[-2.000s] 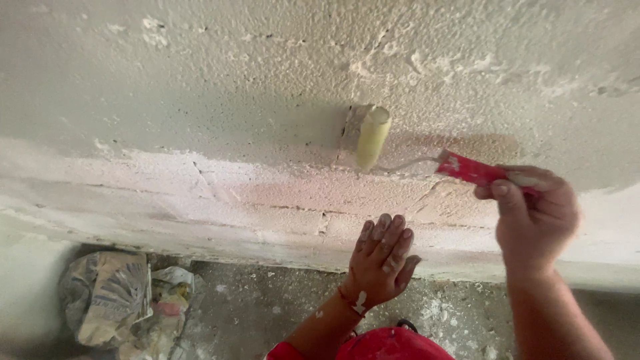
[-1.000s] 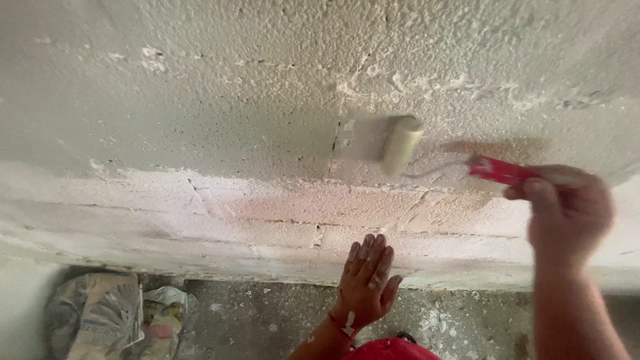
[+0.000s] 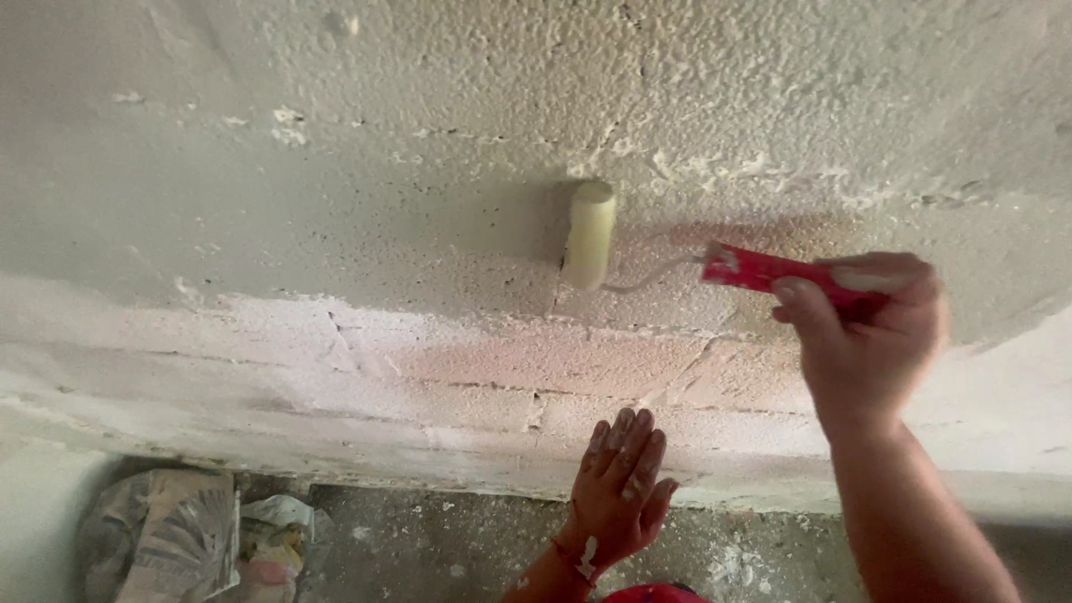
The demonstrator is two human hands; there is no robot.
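On the right, my right hand [image 3: 875,331] grips the red plastic handle [image 3: 775,275] of a small paint roller. Its pale yellow roller sleeve [image 3: 591,239] stands nearly upright against the rough block wall [image 3: 469,360], joined to the handle by a thin bent wire. Whitish paint smears mark the handle and my right thumb. Lower down, at the middle, my left hand [image 3: 621,477] is held flat with its fingers extended and nothing in it, in front of or against the wall's lower part; contact cannot be told. White paint spots mark its fingers and wrist.
A crumpled, dusty sack [image 3: 180,536] and a plastic bag with mixed contents [image 3: 275,544] lie at the lower left, by the wall's base. The concrete floor [image 3: 402,536] is spattered with white. Part of something red [image 3: 653,595] shows at the bottom edge.
The roller moved right along the wall between the two earlier frames and is now back to the left, with my right hand following. My left hand stays low and extended.
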